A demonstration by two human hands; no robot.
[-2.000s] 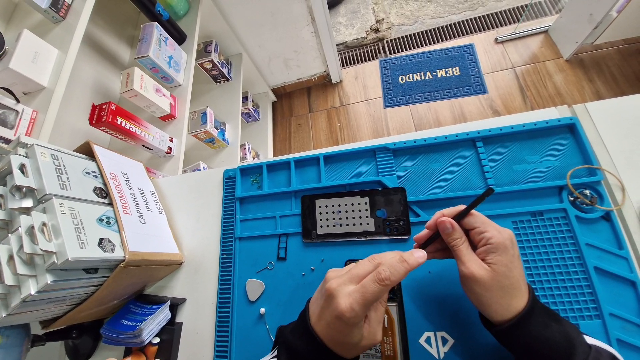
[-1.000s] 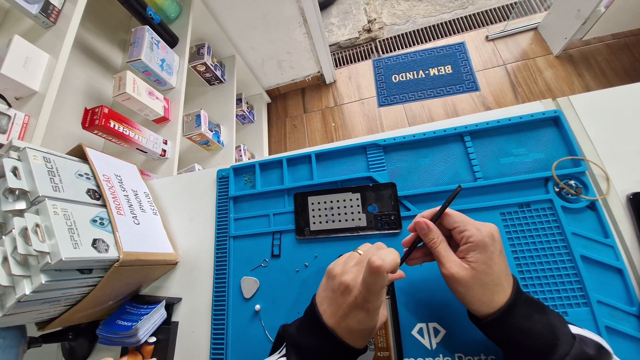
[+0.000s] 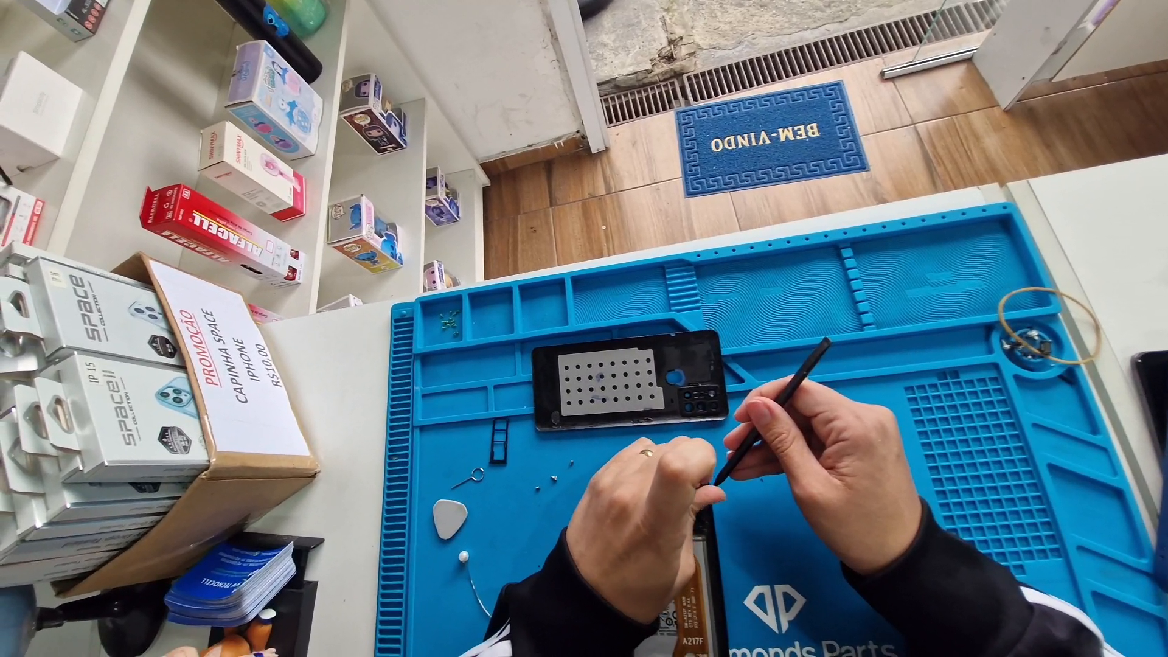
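My right hand [image 3: 821, 456] holds a thin black pen-like tool [image 3: 776, 406] between thumb and fingers, its lower tip down at my left fingertips. My left hand [image 3: 639, 525] is bent with its fingers curled inward over the top of an opened phone [image 3: 689, 607]; whether it grips anything is hidden. The phone's battery and orange flex cable show below my left hand. Above my hands, a black phone back cover [image 3: 607, 379] lies with its inner side up. A white pick [image 3: 450, 519], a SIM ejector pin [image 3: 469, 478], a small black frame [image 3: 498, 442] and tiny screws [image 3: 554, 479] lie to the left.
A blue silicone repair mat [image 3: 821, 319] with compartments covers the bench. A thin cable with a white tip [image 3: 464, 557] lies on it, and a rubber band [image 3: 1049, 292] rests at its right. Left stand a cardboard box [image 3: 265, 467] of phone-case packages, a stack of blue cards [image 3: 228, 579] and shelves.
The black tool has stayed in my right hand, its lower tip now down by my left fingertips. My left fingers have curled inward since the earliest frame.
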